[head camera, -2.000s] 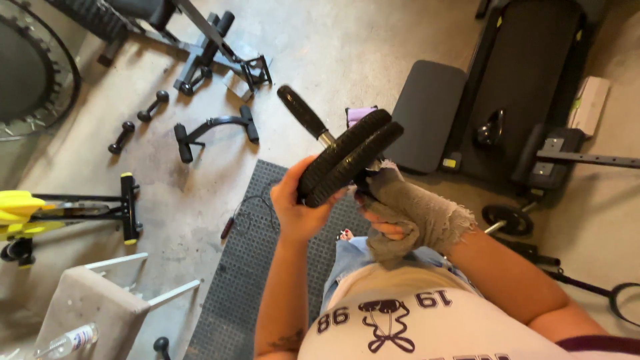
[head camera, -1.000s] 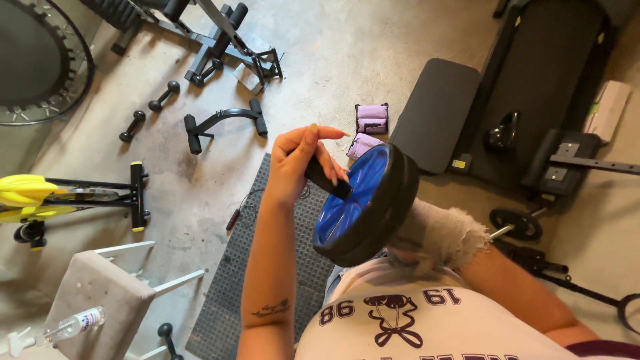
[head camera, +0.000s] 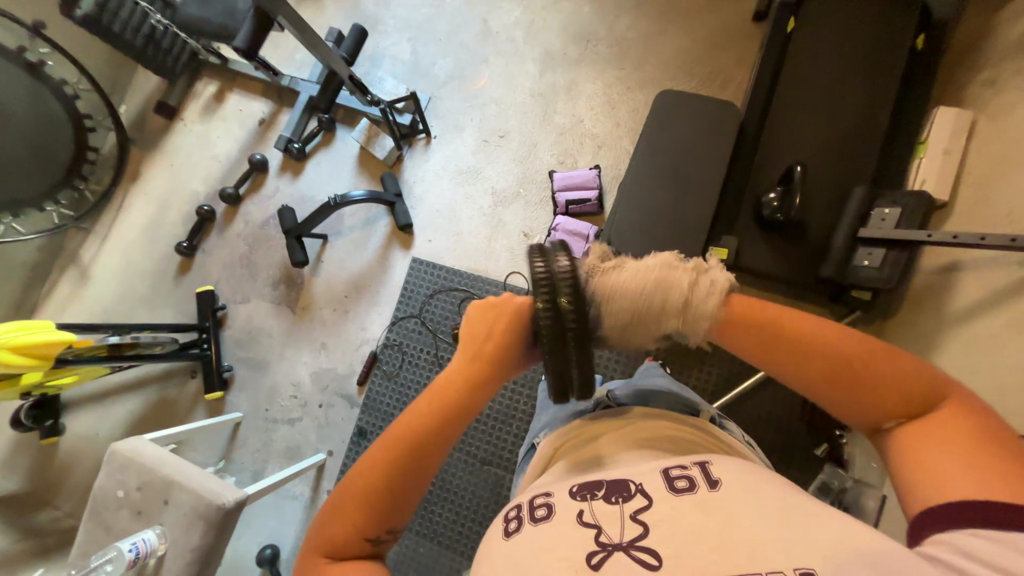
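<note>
A black double-wheeled ab roller (head camera: 562, 322) is held up in front of my waist, its two wheels seen edge-on. My left hand (head camera: 498, 332) is closed at its left side, seemingly round the handle, which the fingers hide. A frayed beige-grey cloth (head camera: 656, 298) covers my right hand (head camera: 620, 296) on the other side of the wheels; its fingers and what they grip cannot be seen. Behind and below the roller lies a black studded rubber mat (head camera: 448, 448).
Purple ankle weights (head camera: 577, 190) lie beside a black padded board (head camera: 680, 168) and a treadmill (head camera: 832, 120) holding a kettlebell (head camera: 782, 196). Dumbbells (head camera: 244, 178), a curved push-up stand (head camera: 346, 210), a jump rope (head camera: 366, 368) and a grey stool (head camera: 160, 500) surround the mat.
The roller has turned from showing its blue side face to edge-on. My left hand has moved from above the near handle to its left side and closed there.
</note>
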